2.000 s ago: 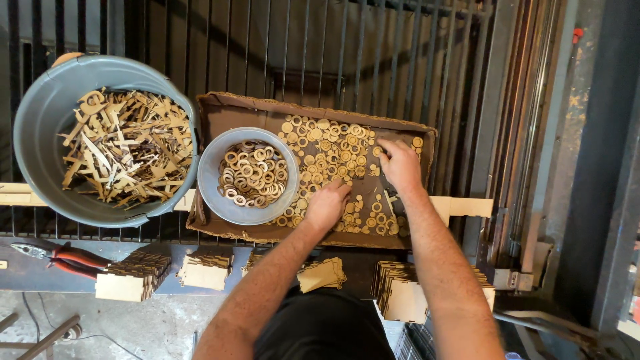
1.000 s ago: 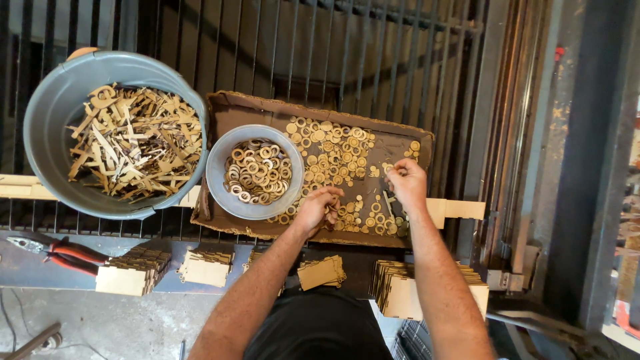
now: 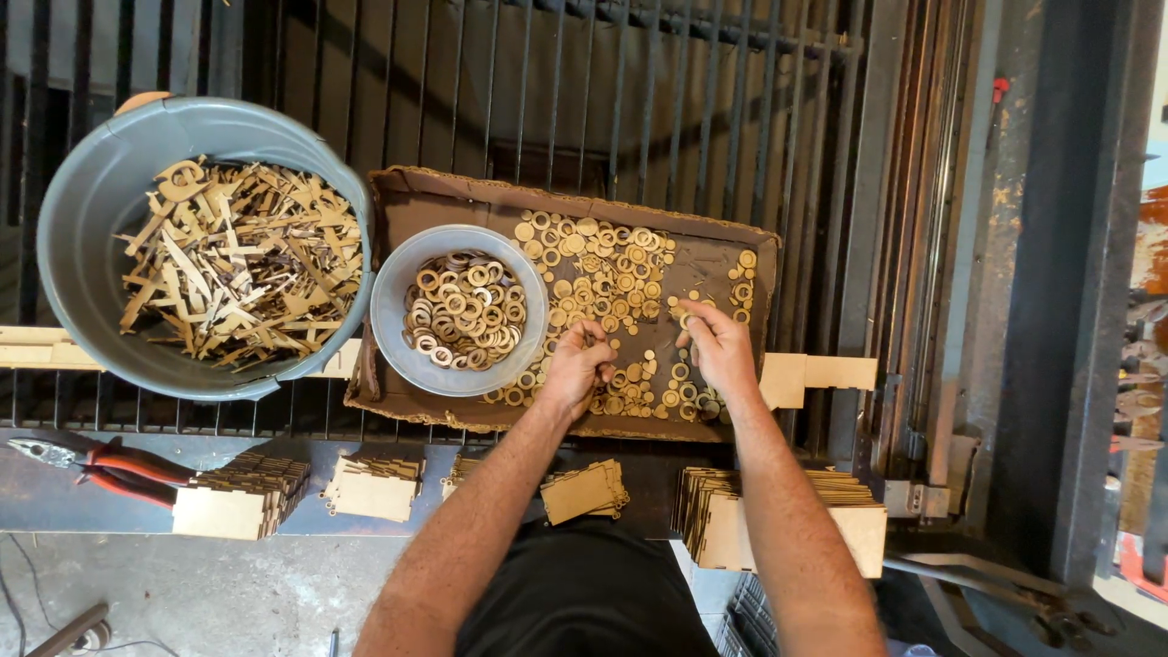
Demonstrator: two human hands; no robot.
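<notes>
A shallow brown cardboard tray [image 3: 456,190] holds many small wooden rings and discs [image 3: 607,265]. Inside its left part stands a round translucent plastic bowl [image 3: 392,351] filled with wooden rings [image 3: 470,306]. My left hand [image 3: 577,365] is over the middle of the tray with its fingers curled; whether they hold a piece cannot be seen. My right hand [image 3: 716,347] is over the tray's right part, its thumb and fingertips around a small wooden ring [image 3: 686,319].
At left a grey plastic bucket [image 3: 68,246] holds wooden offcuts [image 3: 228,265]. Stacks of thin wooden plates [image 3: 219,511] line the near ledge, beside red-handled pliers [image 3: 119,465]. Metal slats [image 3: 557,91] lie under the tray, and a metal rail stands at right.
My right hand went from the tray's right end toward the near side, then a little left. My left hand lifted from the pieces and now hovers slightly farther right.
</notes>
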